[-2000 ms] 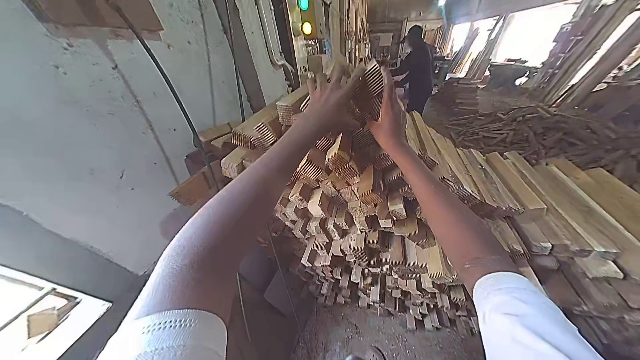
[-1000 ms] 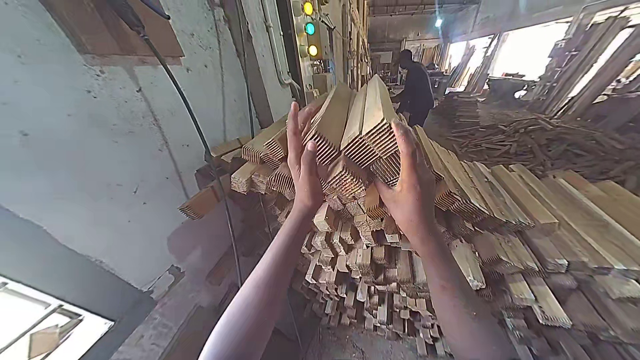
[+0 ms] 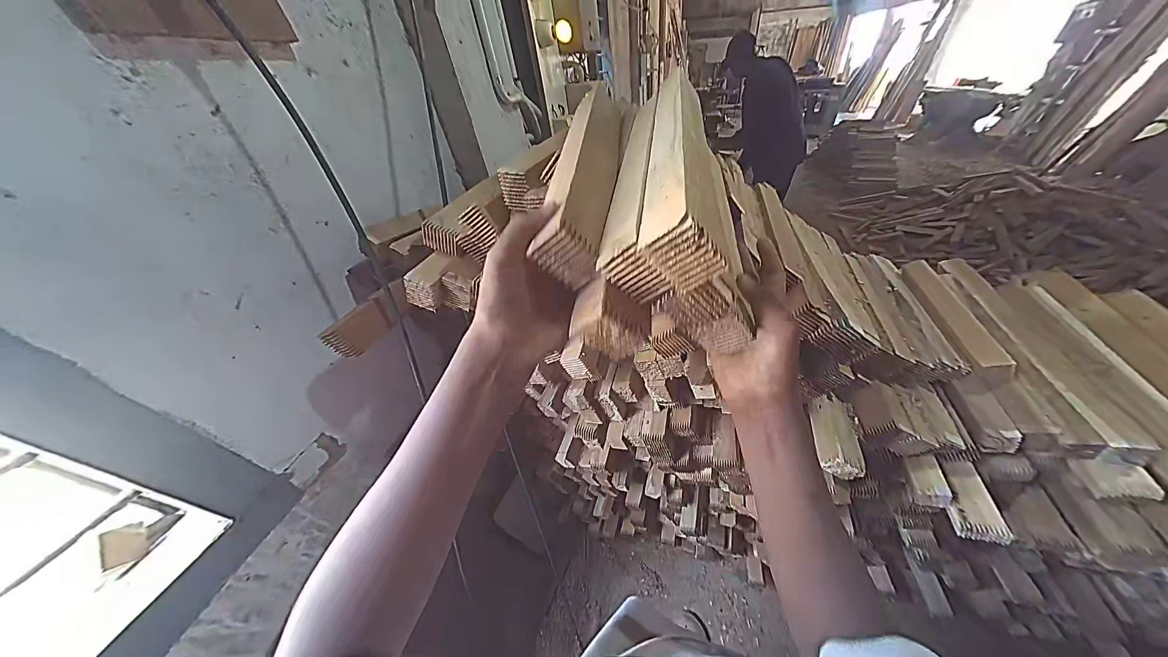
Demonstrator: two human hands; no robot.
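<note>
A bundle of wooden strips with finger-jointed ends [image 3: 671, 205] lies lengthwise between my hands, its notched ends facing me. My left hand [image 3: 525, 283] presses against the bundle's left side, thumb up on a strip's edge. On the right side my right hand [image 3: 757, 338] cups the lower strips, with its fingers partly hidden behind them. Under and behind the bundle rises a large stack of similar wooden pieces [image 3: 680, 429], their ends toward me.
More jointed boards [image 3: 967, 319] lie in rows at right. Loose wood scraps [image 3: 1013, 214] are heaped farther back. A person in dark clothing [image 3: 771, 114] stands beyond the stack. Black cables [image 3: 338, 182] hang along the left wall [image 3: 155, 201]. Sawdust covers the floor [image 3: 657, 584].
Two seconds ago my hands were farther forward, over the top of the stack. They have come back toward me and now hold the bundle from both sides.
</note>
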